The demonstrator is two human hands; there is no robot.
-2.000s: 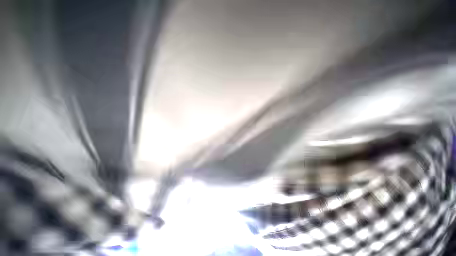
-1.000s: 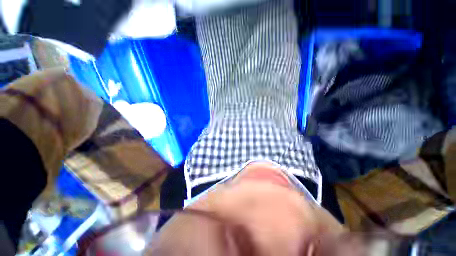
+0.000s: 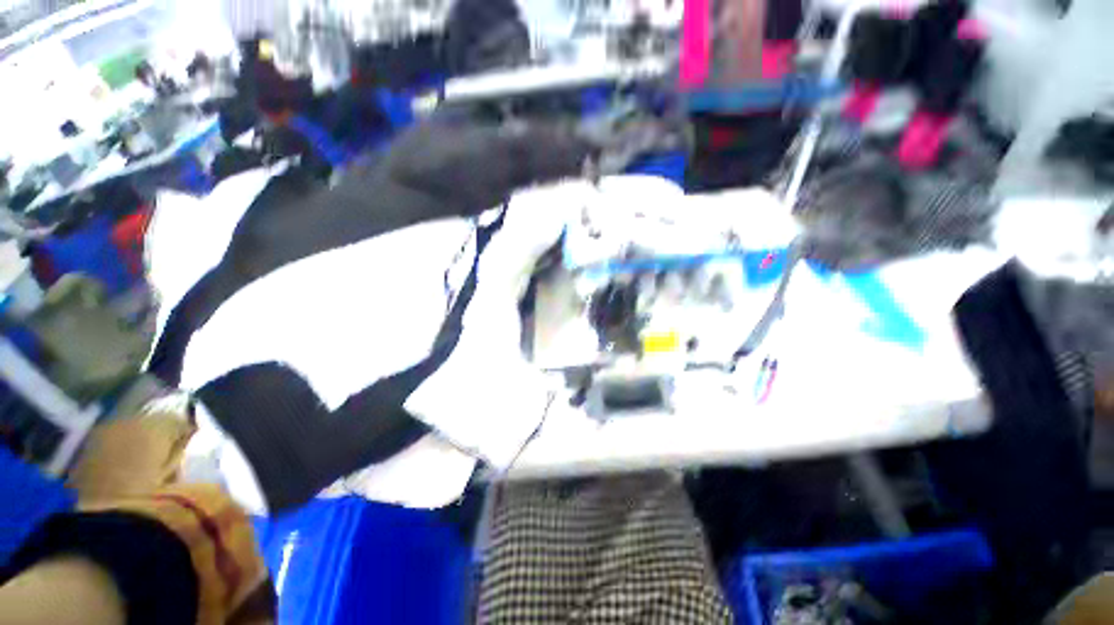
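White cut pieces (image 3: 330,299) and black cut pieces (image 3: 299,427) lie overlapping on the left of the machine table (image 3: 831,421), some hanging over its front edge. The white overlock machine (image 3: 666,299), with blue stripe and yellow label, stands right of them. A tan plaid sleeve (image 3: 220,543) is at the bottom left, with black and a skin-toned patch cut off by the corner. The blur hides where my left hand ends and whether it touches the cloth. My right hand is out of the picture; only a tan bit shows at the bottom right corner.
A blue plastic bin (image 3: 367,562) stands under the hanging pieces. A blue crate (image 3: 880,562) with grey scraps is below the table at right. Dark cloth (image 3: 1020,366) hangs over the right end. The checked apron (image 3: 599,556) covers my lap. Blurred workstations and pink items lie behind.
The view has swung up from my lap and blue bins to the machine table. The cut pieces and overlock machine have come into view.
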